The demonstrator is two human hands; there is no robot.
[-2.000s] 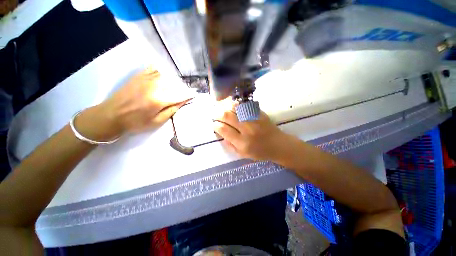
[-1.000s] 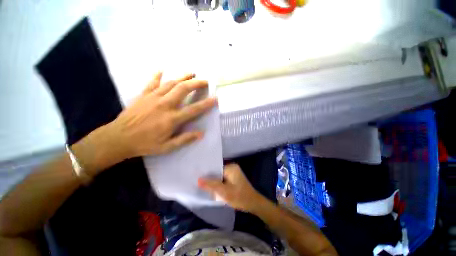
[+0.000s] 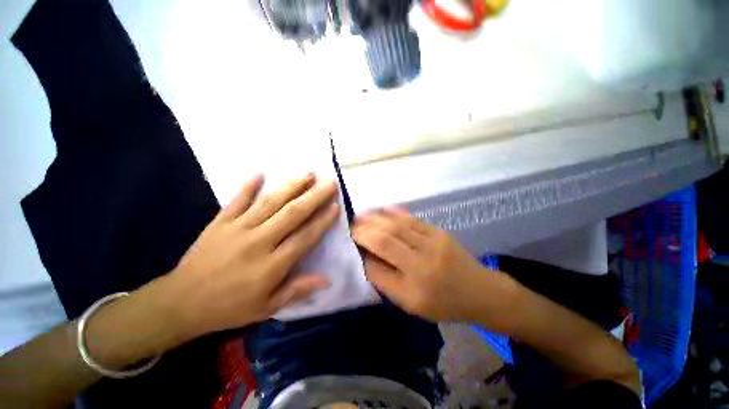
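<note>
A white fabric piece (image 3: 328, 279) lies at the table's front edge, with a thin black edge along its right side. My left hand (image 3: 268, 252) lies flat on it, fingers spread, palm down. My right hand (image 3: 412, 260) is at its black right edge with fingers bent; its thumb is hidden, so a grip cannot be told. A large black fabric panel (image 3: 120, 152) lies to the left of the white piece. The sewing machine's needle area (image 3: 308, 28) and ridged grey knob (image 3: 393, 56) are beyond my hands, blurred at the top.
Red and yellow handles (image 3: 460, 12) lie behind the knob. The grey ruler-marked table edge (image 3: 543, 196) runs to the right. A blue plastic crate (image 3: 663, 279) below right holds black and white pieces. Something red (image 3: 236, 371) shows low, left of my lap.
My right hand has moved up from the white piece's lower end to its right edge, where a black edge now shows. More of the black panel is visible at left.
</note>
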